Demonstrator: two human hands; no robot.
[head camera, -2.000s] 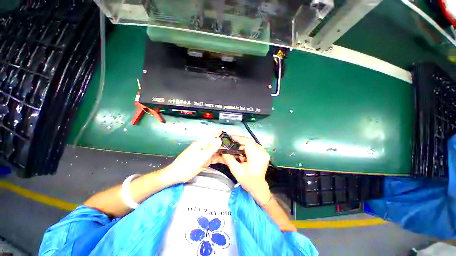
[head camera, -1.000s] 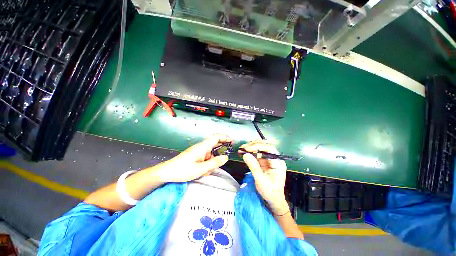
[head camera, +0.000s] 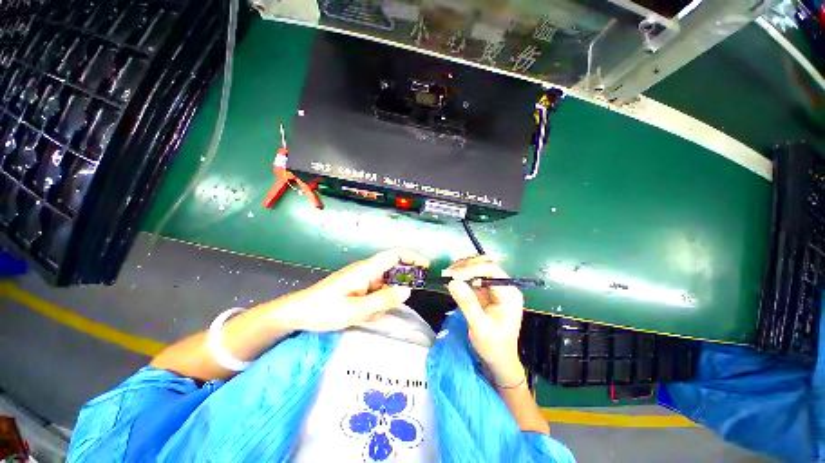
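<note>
My left hand (head camera: 369, 288) holds a small dark electronic module (head camera: 407, 276) between thumb and fingers, just in front of the bench edge. The module shows a lighter greenish-tan centre. My right hand (head camera: 484, 294) holds dark tweezers (head camera: 507, 282), which lie sideways, one end near the module and the other pointing right. Whether the tweezers touch the module cannot be told. The black fixture machine (head camera: 407, 127) stands behind the hands, with a small nest (head camera: 425, 98) on its top.
Red-handled cutters (head camera: 291, 184) lie left of the machine. A black cable (head camera: 473, 238) runs from its front. Black blister trays are stacked at left (head camera: 72, 136) and right (head camera: 801, 244). A clear guard (head camera: 479, 36) hangs above. A blue sleeve (head camera: 751, 389) shows at lower right.
My hands have moved apart, and the tweezers now extend sideways from my right hand. The pale green block above the machine has gone from view, exposing its top. The camera view has shifted.
</note>
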